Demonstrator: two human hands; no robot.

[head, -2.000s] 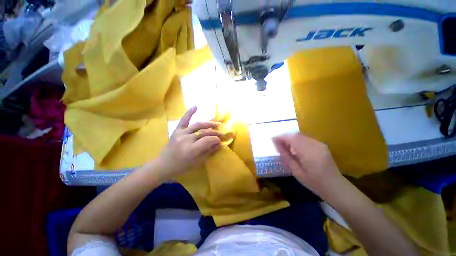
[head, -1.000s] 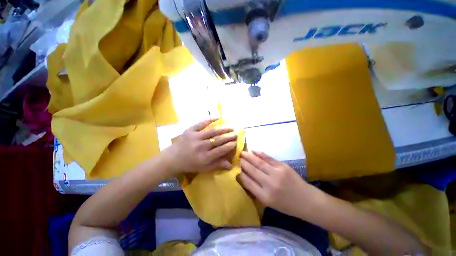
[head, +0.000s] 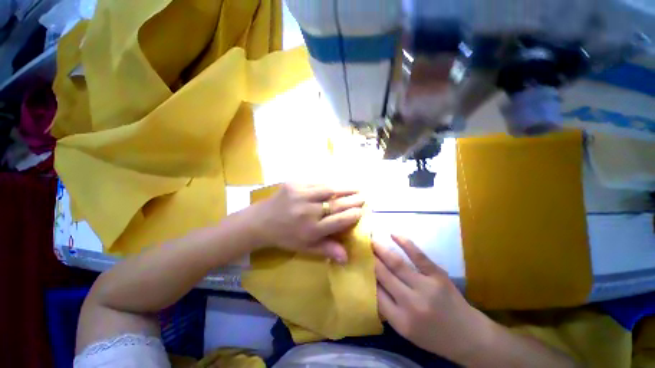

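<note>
A mustard-yellow garment piece [head: 316,284] lies under my hands at the table's front edge, its lower part hanging over the edge. My left hand [head: 312,219] lies flat on it, fingers pointing right, a ring on one finger. My right hand [head: 413,287] is at the piece's right edge, its fingertips touching the cloth. The sewing machine head [head: 359,65] is above and beyond my hands. The needle area is washed out by bright light, so the cloth's upper end there is hard to see.
A loose yellow heap [head: 151,136] covers the table's left side. A neat yellow stack [head: 524,223] lies right of the needle area. A measuring strip [head: 614,285] runs along the front edge. More yellow cloth [head: 574,334] is low at the right. A blue crate [head: 179,327] is below left.
My right hand has come in from the right to the cloth's edge. The cloth under my hands is flatter and straighter. The camera view has shifted, and the machine head looks larger and nearer.
</note>
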